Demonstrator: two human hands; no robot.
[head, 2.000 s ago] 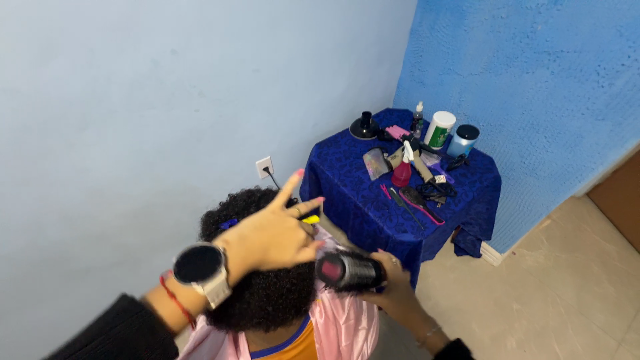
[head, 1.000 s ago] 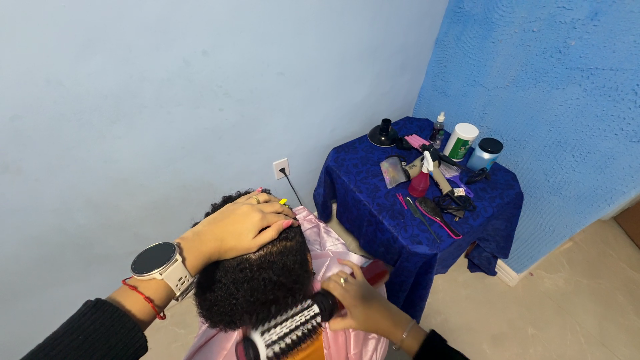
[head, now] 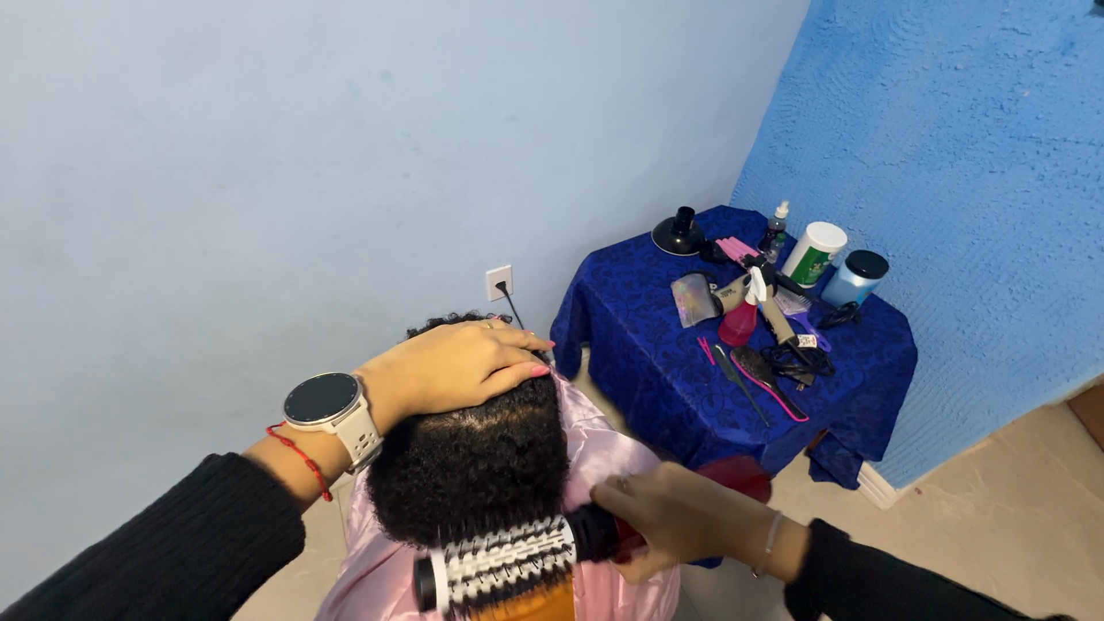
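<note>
My left hand (head: 461, 366) lies flat on top of a seated person's curly black hair (head: 470, 461), fingers pointing right, a watch (head: 323, 399) on the wrist. My right hand (head: 660, 517) grips the dark red and black handle of a hot-air brush (head: 509, 556) with a white barrel and black bristles. The barrel lies across the lower edge of the hair at the nape, its tip to the left. A pink satin cape (head: 604, 457) covers the person's shoulders, and an orange garment (head: 526, 604) shows below the brush.
At the right, a table with a blue cloth (head: 647, 345) holds a red spray bottle (head: 739, 321), a paddle brush (head: 763, 379), a white jar (head: 813, 254), a blue jar (head: 856, 278), a black diffuser (head: 679, 233) and combs. Behind the person, a cord runs from a wall outlet (head: 499, 283).
Two seconds ago my left hand was raised with fingers spread; it now rests on the hair. The brush, then held pointing left beside the head, has come down to the nape.
</note>
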